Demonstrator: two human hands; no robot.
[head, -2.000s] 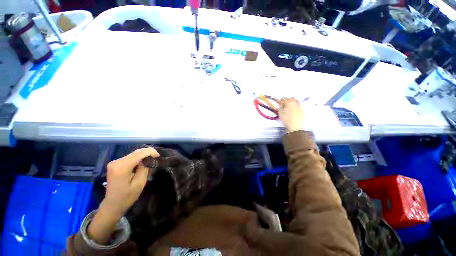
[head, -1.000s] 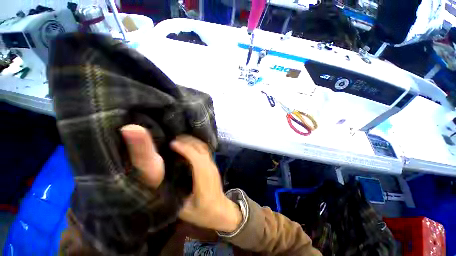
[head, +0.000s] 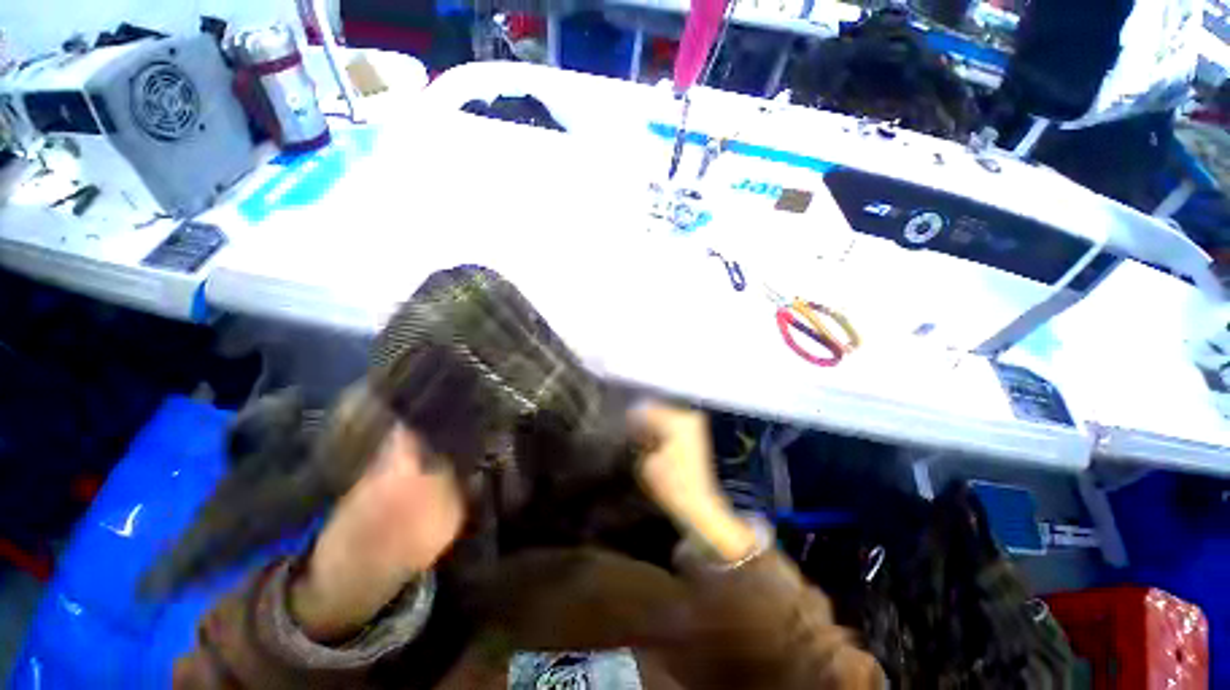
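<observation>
A dark plaid garment [head: 492, 364] with pale check lines is held up over my lap, in front of the table's edge, and is blurred by motion. My left hand [head: 398, 519] grips its left part, and a loose end of cloth hangs out to the left. My right hand [head: 679, 458] is closed at the garment's right side; the blur hides exactly how the fingers hold it. The white sewing machine [head: 755, 148] stands behind, its needle area [head: 679, 205] bare of cloth.
Scissors with red and yellow handles [head: 815, 332] and small dark snips [head: 727, 270] lie on the white table [head: 648, 324]. A metal flask [head: 281, 92] stands at the back left. A blue bin [head: 128, 539], a dark garment pile [head: 931, 580] and a red crate [head: 1140, 634] are below.
Over two seconds, my right hand has left the scissors and come to the garment. In the last second the garment has moved down and right from the raised left position, and my hands have spread apart.
</observation>
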